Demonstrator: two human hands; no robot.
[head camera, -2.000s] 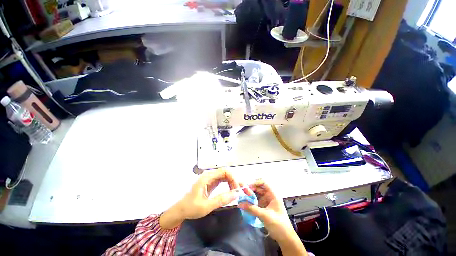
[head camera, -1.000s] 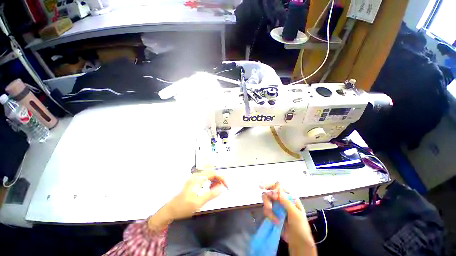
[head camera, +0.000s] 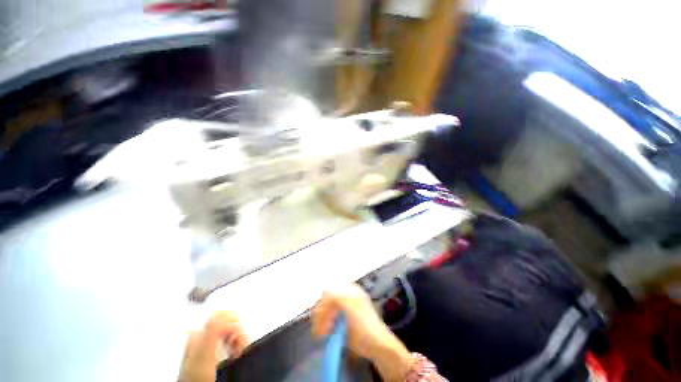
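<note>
The frame is blurred. My right hand (head camera: 345, 317) is closed around a light blue face mask (head camera: 335, 351) in front of the table's front edge. The mask hangs down as a narrow strip and runs out at the bottom of the frame. My left hand (head camera: 214, 342) is at the table's front edge, to the left, with its fingers curled; blur hides whether it holds anything. The cream-white sewing machine (head camera: 299, 175) stands on the white table (head camera: 67, 298) beyond my hands. No cloth is visible under its head.
Black garment pieces (head camera: 478, 306) lie in a pile right of the table, with red (head camera: 650, 339) at the far lower right. A dark flat phone (head camera: 399, 205) lies at the machine's right end. A pale back table (head camera: 112, 45) stands upper left.
The view has swung to the right and blurred, so the machine sits further left. The bottle and tumbler have left the picture. The mask stays in my right hand; my hands are still apart.
</note>
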